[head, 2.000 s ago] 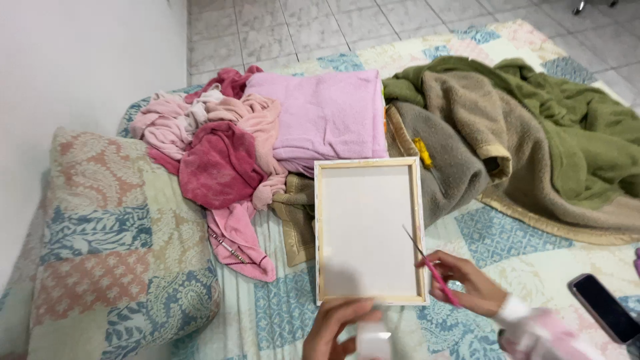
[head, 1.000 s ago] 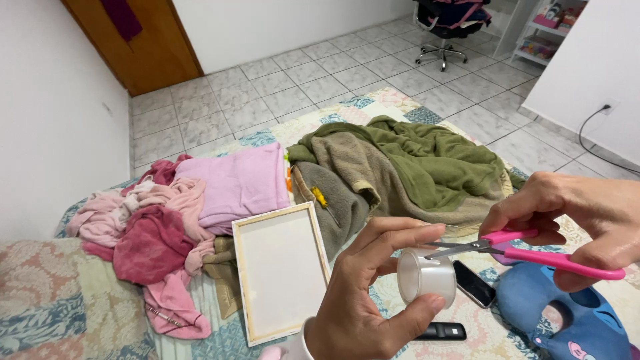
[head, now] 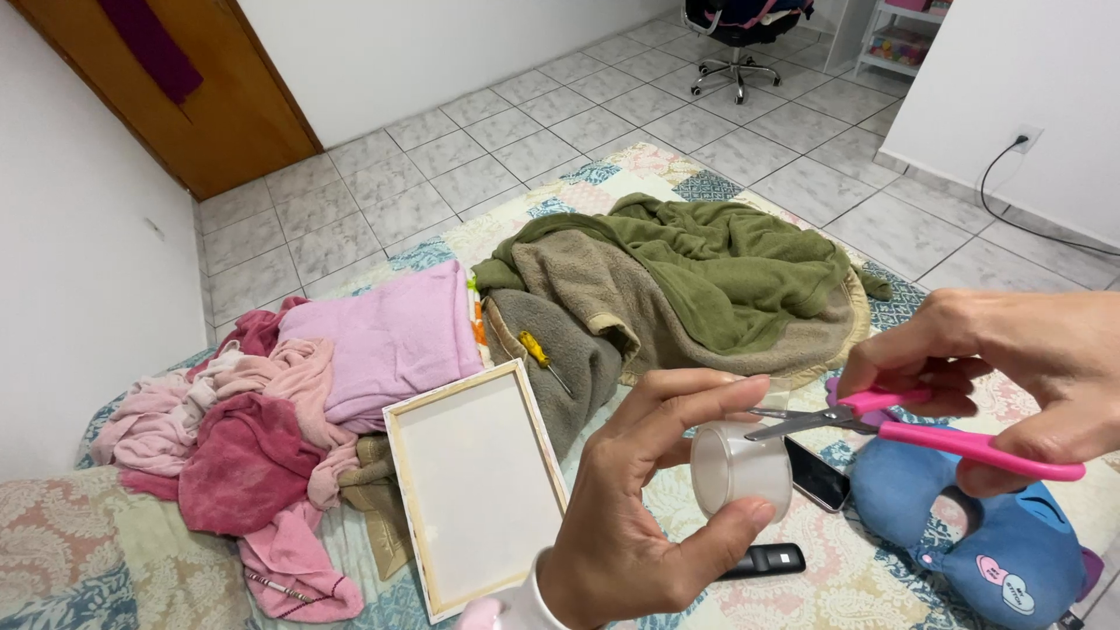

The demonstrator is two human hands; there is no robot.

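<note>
Between the fingers and thumb of my left hand (head: 652,507) is a roll of clear tape (head: 744,472), its round side turned partly toward me. My right hand (head: 1019,381) holds pink-handled scissors (head: 910,424) with the blades parted at the top of the roll, close to my left fingertips. A thin clear strip seems to rise behind the blades, but its extent is hard to tell. Below and left of my left hand, a wood-framed canvas (head: 477,490) lies back side up on the bed.
Pink cloths (head: 254,464), a folded lilac blanket (head: 394,341) and green-brown blankets (head: 726,271) cover part of the bed. A yellow-handled screwdriver (head: 535,350) rests on the grey one. A phone (head: 818,477), a black device (head: 770,560) and a blue neck pillow (head: 962,525) lie nearby.
Both hands have risen from beside the canvas and come together at the roll. The scissors, pointing away over the canvas earlier, now have their blades at the roll. The view has swung up and right.
</note>
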